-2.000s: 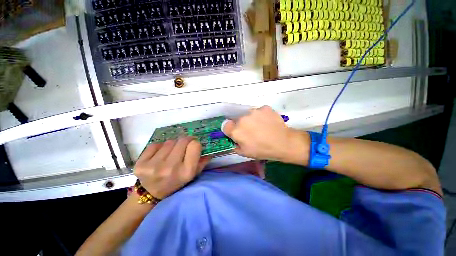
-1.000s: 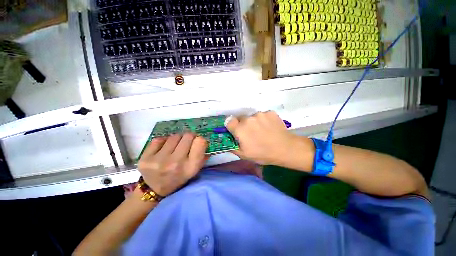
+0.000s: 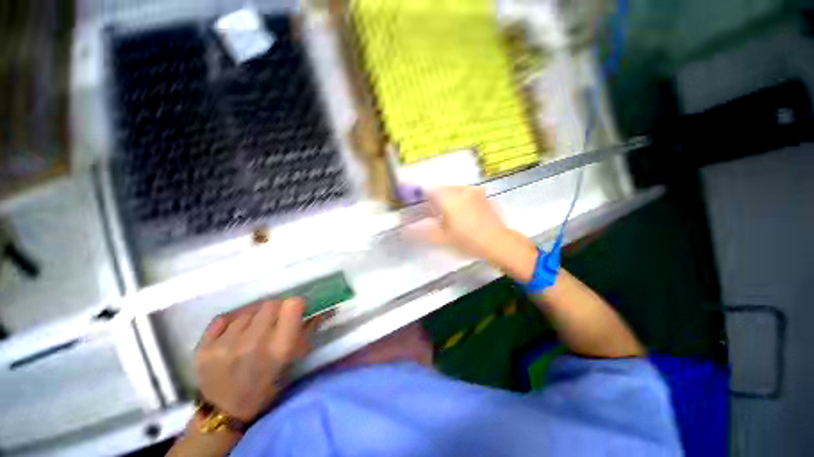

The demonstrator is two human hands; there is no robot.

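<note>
The frame is blurred. My left hand (image 3: pixel 245 353) holds the green circuit board (image 3: pixel 328 293) at its left part, above the white bench's front strip; my fingers cover much of it. My right hand (image 3: pixel 469 219) is off the board, at the metal rail by the near edge of the cardboard tray with rows of yellow components (image 3: pixel 446 80). A blurred purple thing (image 3: pixel 411 192), perhaps the purple hand tool, shows at my right fingertips. Blur hides whether my fingers grip it.
A tray of black components (image 3: pixel 223 125) with a white label (image 3: pixel 243 34) lies beyond the rail at left. A small copper-coloured component (image 3: pixel 260 236) lies near its front edge. A blue cord runs from my right wrist strap (image 3: pixel 544 266) upward.
My right hand has left the board and moved up and away to the yellow tray's near edge. The view has turned. My left hand still holds the board.
</note>
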